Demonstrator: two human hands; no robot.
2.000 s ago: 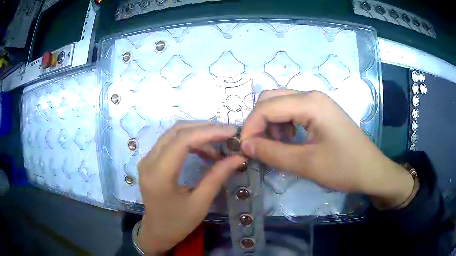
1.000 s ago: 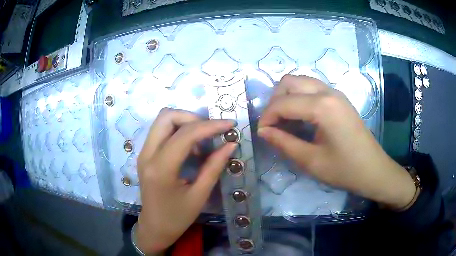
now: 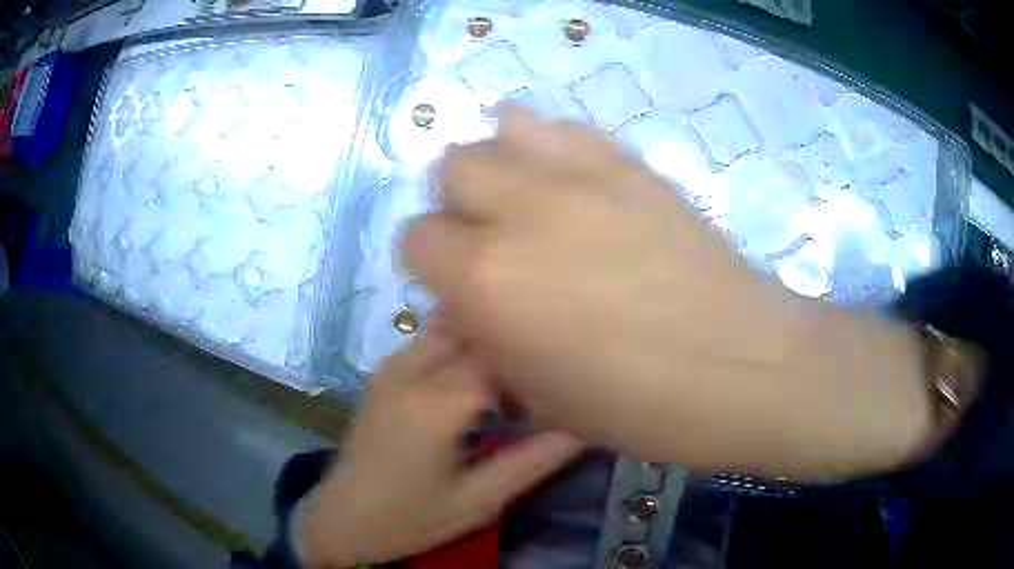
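My right hand (image 3: 556, 267) is blurred, low over the left part of the clear blister tray (image 3: 678, 56), palm down. Its fingertips are hidden or blurred, so I cannot tell whether it holds anything. My left hand (image 3: 417, 467) is at the tray's near edge, partly behind the right hand, thumb pointing right; its grip is hidden. A silver-grey strip fixture (image 3: 614, 533) shows below the right forearm with small round parts (image 3: 643, 508) in its seats; its upper part is hidden. Several loose round parts lie on the tray, one (image 3: 407, 321) just left of the hands.
A second clear tray (image 3: 211, 200) lies to the left, with strong glare. Blue and red bins (image 3: 39, 106) are at the far left. Part of another strip fixture (image 3: 992, 136) shows at the right edge. A red object (image 3: 467, 550) is below my left hand.
The view has shifted, so the trays sit further right. My right hand has moved left from beside the strip, across the tray. My left hand is lower, no longer seen beside the strip's seats.
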